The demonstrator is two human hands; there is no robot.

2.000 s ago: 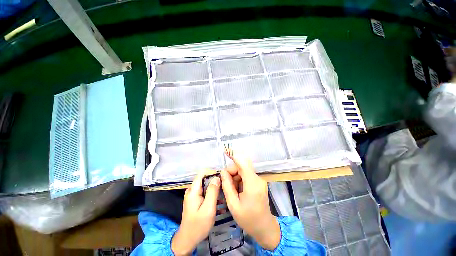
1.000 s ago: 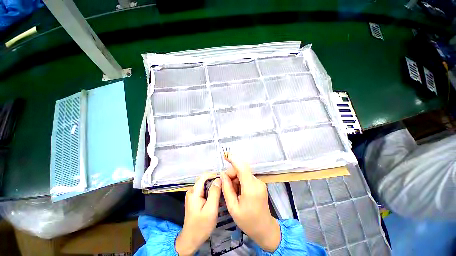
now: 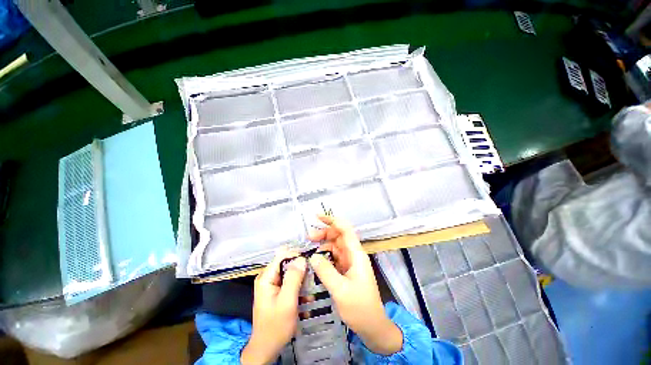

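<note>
A slotted housing [image 3: 319,322] stands upright between my hands below the near edge of the tray. Its crosswise slots show. My left hand [image 3: 277,301] grips its upper left side, thumb on the top end. My right hand [image 3: 348,285] has its thumb on the top end at the right, index finger raised and curled. A few tiny dark and gold strips [image 3: 325,211] show just above my right fingertips; I cannot tell what holds them. The large compartment tray [image 3: 332,175] with a wrinkled whitish liner lies just beyond my hands.
A light-blue sheet [image 3: 135,203] with a perforated whitish strip lies left. A metal post [image 3: 93,60] stands behind it. A slotted plate [image 3: 481,142] touches the tray's right side. A grey spare tray [image 3: 480,292] is lower right. A person's grey sleeve [image 3: 571,221] is at right.
The view has shifted, so the bench things sit further left. The housing shows more of its slotted face between my hands. My right thumb has moved onto its top end, and the hands are slightly more apart.
</note>
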